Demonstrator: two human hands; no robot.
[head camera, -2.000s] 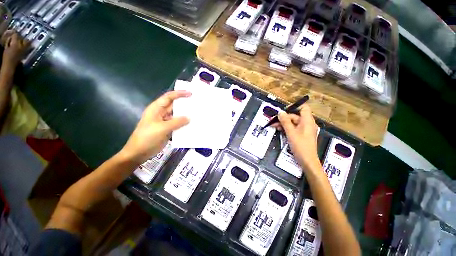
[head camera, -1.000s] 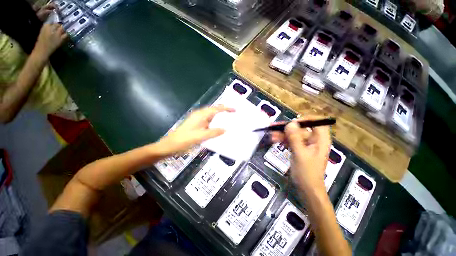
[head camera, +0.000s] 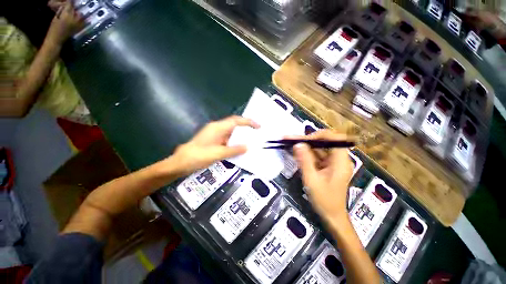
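My left hand (head camera: 213, 145) holds a white sheet (head camera: 256, 152) between thumb and fingers above the tray. Another white piece of sheet rises behind it. My right hand (head camera: 327, 172) holds black tweezers (head camera: 324, 143), their two thin tips apart and over the sheet. Whether a small piece is at the tips cannot be told. Below lies a clear tray (head camera: 206, 218) with white phone-sized covers (head camera: 244, 209), each with a dark oval at one end and black marks. The sheet and my hands hide part of the back row.
A wooden board (head camera: 310, 105) at the back right bears stacked trays of covers (head camera: 403, 91). More clear trays (head camera: 266, 16) stand at the top. A neighbour's arm (head camera: 47, 61) is at the upper left beside another tray. An open cardboard box (head camera: 83, 180) is below left.
The view has shifted, so the tray and board sit further right and lower. The tweezers have moved from over a cover to the sheet, and their tips now show spread.
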